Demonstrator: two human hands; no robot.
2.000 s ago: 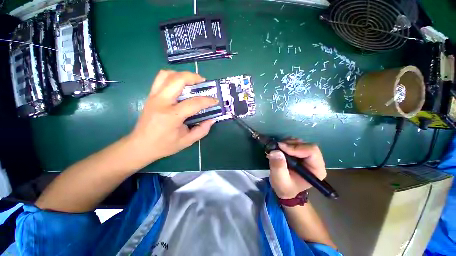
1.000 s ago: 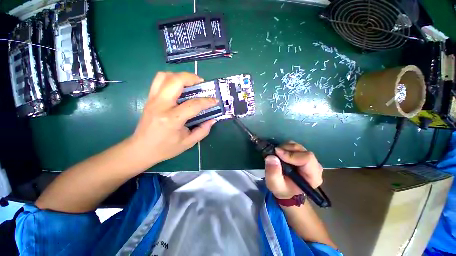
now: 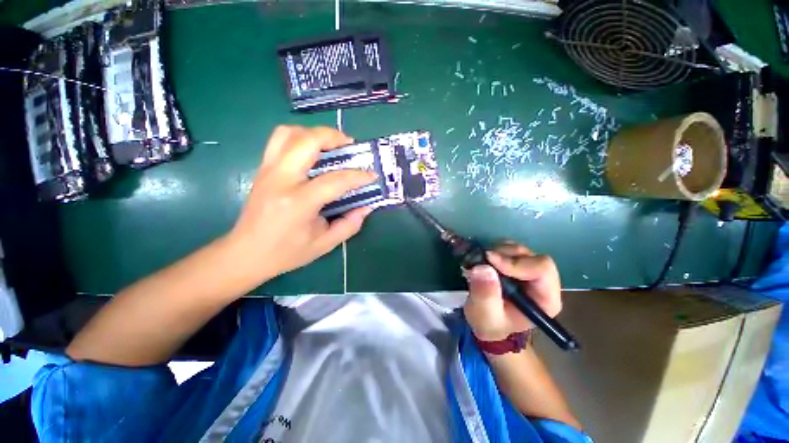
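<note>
My left hand grips a phone board assembly with a black battery on it, on the green bench. Its dark and white component end sticks out to the right of my fingers. My right hand holds a black soldering iron like a pen. The iron's thin metal tip is at the lower edge of the board, near its middle. Whether the tip touches the board is too small to tell. The leads at that spot cannot be made out.
A black battery lies behind the board. Stacked board assemblies stand at the left. Small white slivers are scattered right of the board. A cardboard tube, a round fan grille and a carton are at the right.
The iron and my right hand have shifted slightly, with the tip staying at the board's lower edge. My left hand keeps its hold. The view has shifted a little.
</note>
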